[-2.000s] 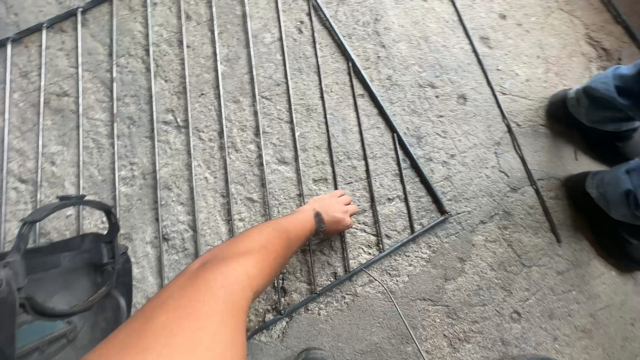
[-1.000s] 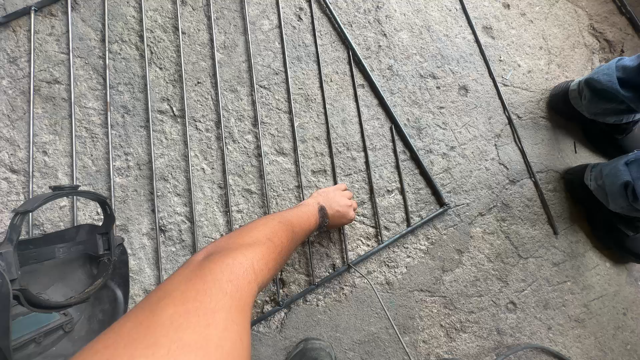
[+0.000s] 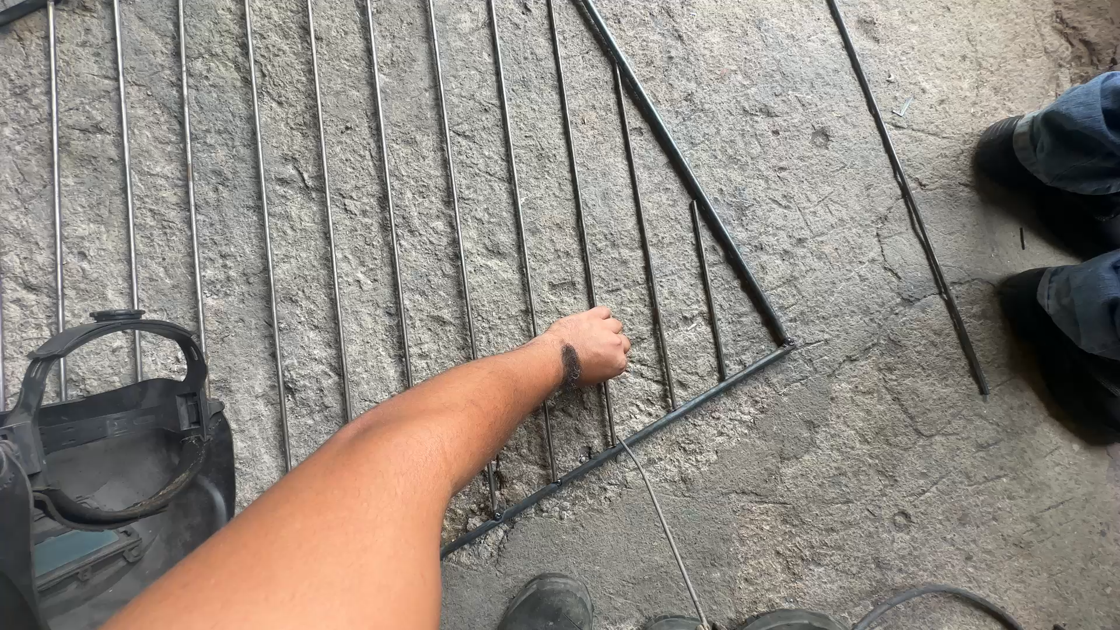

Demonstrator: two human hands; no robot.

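My left hand (image 3: 595, 346) reaches in from the lower left, its fingers closed around one thin steel rod (image 3: 582, 227) of a metal grille that lies on the rough floor. A dark band or mark circles the wrist. Several parallel rods meet the grille's lower bar (image 3: 700, 398), and a thicker slanted bar (image 3: 678, 157) joins that bar at a corner. Right of my hand, a short rod (image 3: 708, 293) stands between the two bars. From the bottom edge a thin welding electrode (image 3: 662, 521) reaches up, its tip at the lower bar, below my hand. My right hand is out of view.
A black welding helmet (image 3: 214, 437) lies at the lower left, over the grille's rod ends. A loose dark rod (image 3: 910, 197) lies right of the grille. Another person's shoes (image 3: 1050, 341) are at the right edge. My shoe (image 3: 549, 604) and a cable (image 3: 936, 591) show at the bottom.
My left hand stays around the same rod, and the electrode's tip remains near the lower bar. The view has shifted slightly.
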